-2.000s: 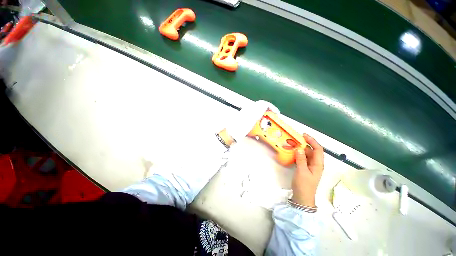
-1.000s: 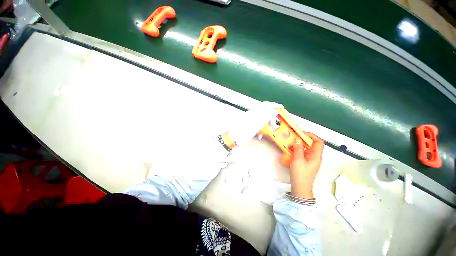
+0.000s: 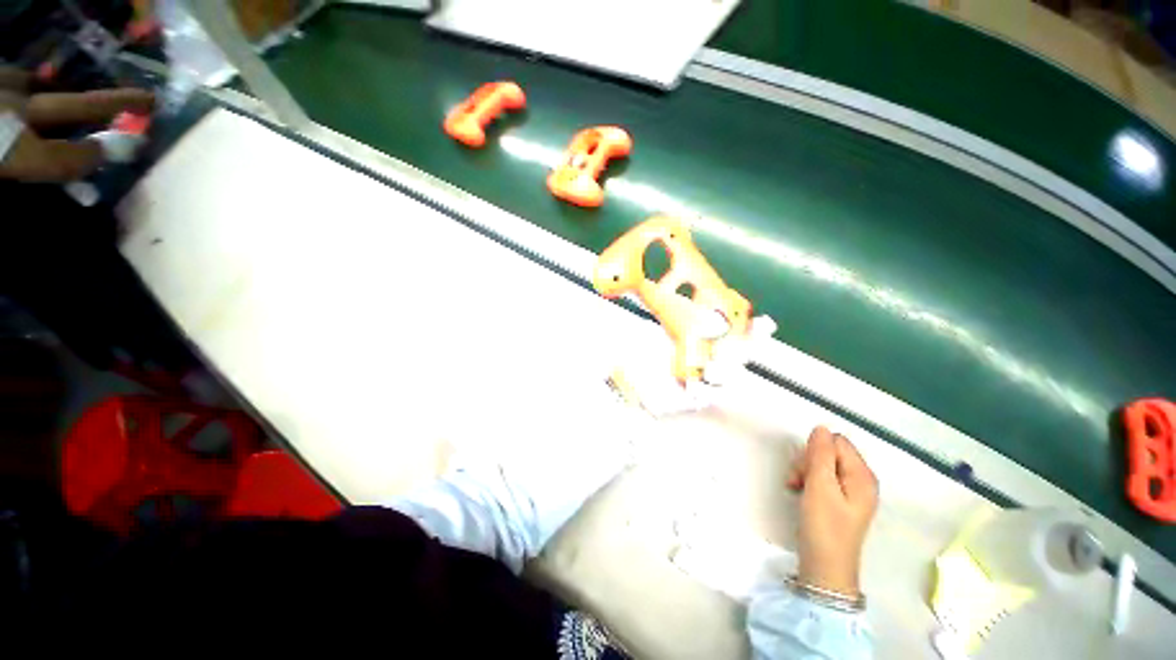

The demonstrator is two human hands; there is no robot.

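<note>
My left hand [image 3: 703,351], in a white glove, holds an orange controller shell [image 3: 662,273] by its near right end, raised over the belt's side rail. The shell's holes face up towards me. The glove is washed out against the pale bench, so its fingers show poorly. My right hand [image 3: 836,496] is bare, with fingers curled, just above the bench on the right. It does not touch the shell. Whether anything small is inside the curled fingers is hidden.
Other shells lie on the green belt [image 3: 838,219]: two at the upper left [image 3: 589,165] and one at the right edge [image 3: 1149,459]. A clear round bottle [image 3: 1070,548], yellow paper [image 3: 970,596] and white stick [image 3: 1123,593] lie on the bench. Another person's hand [image 3: 78,129] is upper left.
My left hand has lifted and turned the shell away, towards the belt. My right hand has let go of it and curled. The view has shifted; a white board shows at the top.
</note>
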